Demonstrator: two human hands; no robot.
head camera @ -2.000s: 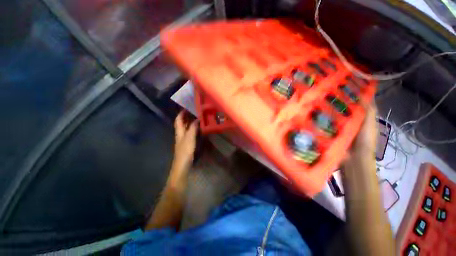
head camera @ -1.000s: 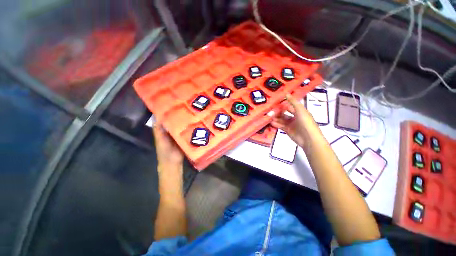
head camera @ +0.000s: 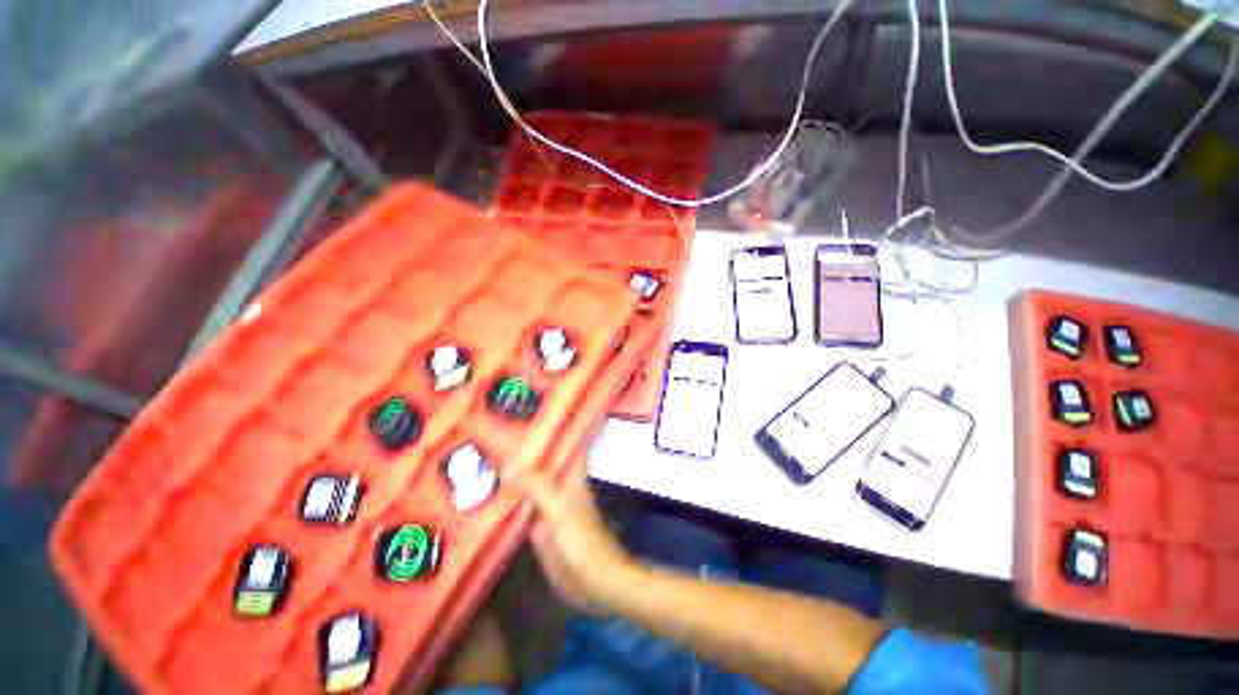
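A large red-orange pocket tray (head camera: 326, 312) is held raised and tilted at the left. Several smartwatches (head camera: 330, 498) sit in its pockets, some with green rings on their faces. Its right edge looks doubled; I cannot tell whether a second tray lies under it. My right hand (head camera: 571, 530) grips that edge. My left hand is hidden by the tray; only a bit of forearm shows at the bottom. Another red-orange tray (head camera: 598, 170) lies flat behind, partly covered, with a watch (head camera: 644, 287) near its right edge.
Several phones with lit screens, one of them pinkish (head camera: 848, 292), lie on the white worktop (head camera: 802, 509). A right tray (head camera: 1182, 489) holds several watches. White cables (head camera: 1006, 143) hang across the top. A clear lump with a small red light (head camera: 781, 197) sits behind the phones.
The held tray has moved left and down, nearer the view, uncovering the flat tray behind it. My right hand has moved left with it. My left hand has gone out of sight.
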